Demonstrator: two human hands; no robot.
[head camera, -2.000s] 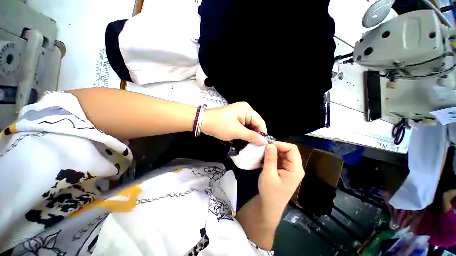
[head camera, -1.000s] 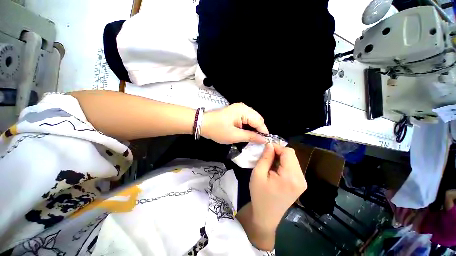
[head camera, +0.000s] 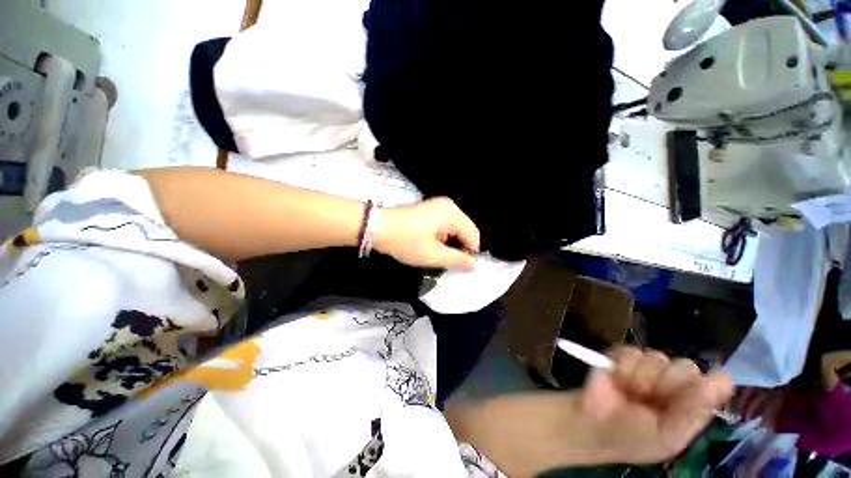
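My left hand (head camera: 431, 235) pinches the upper edge of a small white fabric piece (head camera: 474, 286) at the near edge of the black garment (head camera: 485, 121). The white piece hangs below the fingertips, over my lap. My right hand (head camera: 653, 397) is away to the lower right, blurred, with its fingers curled. A slim white thing (head camera: 585, 354) sticks out from its fingers toward the upper left; I cannot tell what it is. No needle or thread can be made out.
A white cloth with a black edge (head camera: 289, 89) lies left of the garment. A sewing machine (head camera: 746, 79) stands at the right, with scissors (head camera: 737, 240) near it. Another machine (head camera: 56, 121) is at the left. An open cardboard box (head camera: 597, 313) is below the table edge. A person's pink sleeve (head camera: 821, 415) shows lower right.
My right hand has left the white piece and moved down and to the right, and the slim white thing now shows in it. My left hand still pinches the fabric, slightly further left.
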